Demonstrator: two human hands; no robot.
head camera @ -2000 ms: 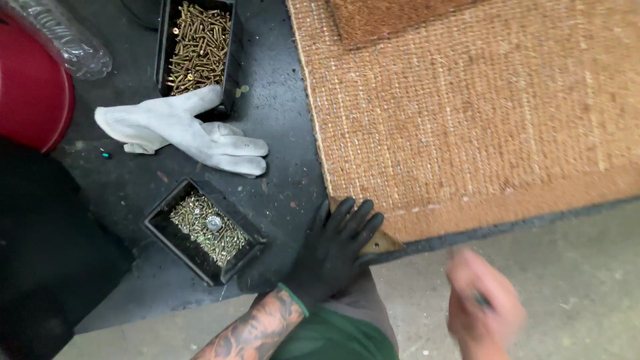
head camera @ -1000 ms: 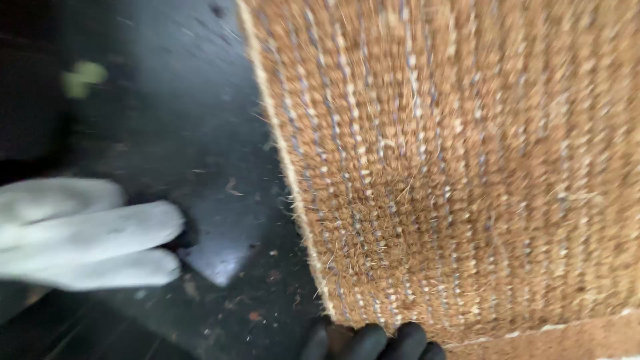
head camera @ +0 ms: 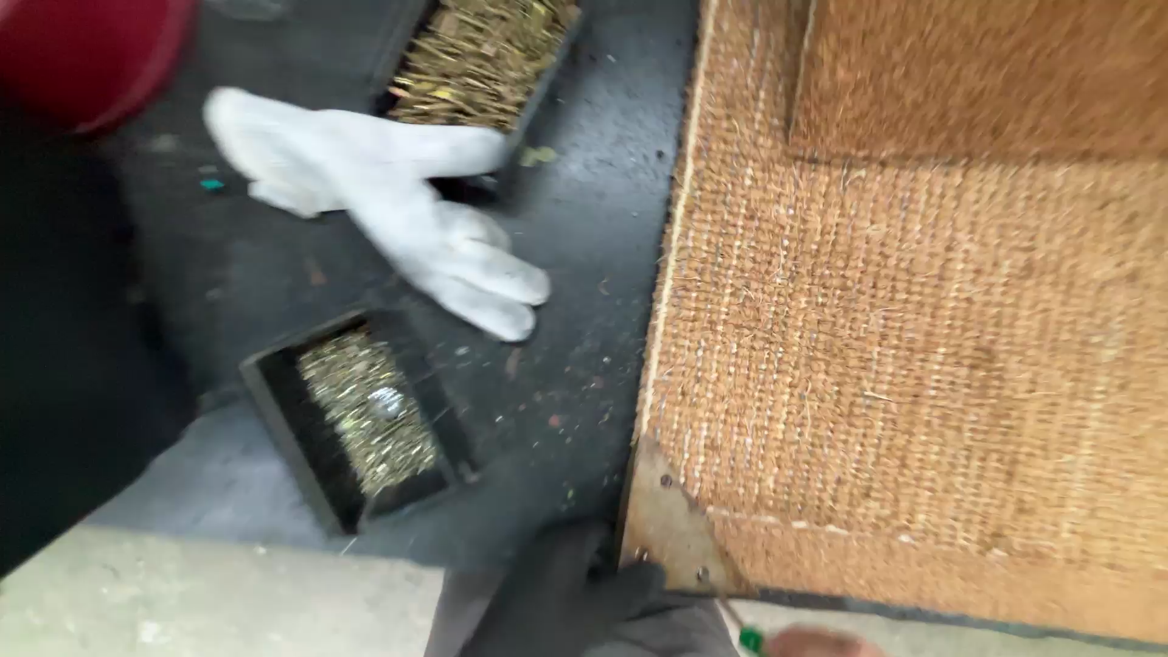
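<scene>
A coarse woven coir mat (head camera: 876, 347) has a triangular metal corner plate (head camera: 680, 529) with screws on its lower left corner. Just below and left of that plate is my left hand (head camera: 584, 584) in a dark glove, with the fingertips by its edge; whether it grips anything is unclear. At the bottom edge my bare right hand (head camera: 817, 641), mostly cut off, holds a screwdriver with a green part (head camera: 751, 639). The thin shaft points up to the plate's lower right tip.
A black bin of small screws (head camera: 365, 411) sits left, and another bin of longer brass-coloured screws (head camera: 488, 64) above. A white work glove (head camera: 383, 182) lies between them on the dark tabletop (head camera: 584, 365). A red container (head camera: 82, 55) is top left; a smaller brown mat piece (head camera: 985, 82) lies on the mat.
Two seconds ago my left hand lay spread over the mat's corner and plate; now it is lower left, and the plate shows. My right hand has come closer to the plate.
</scene>
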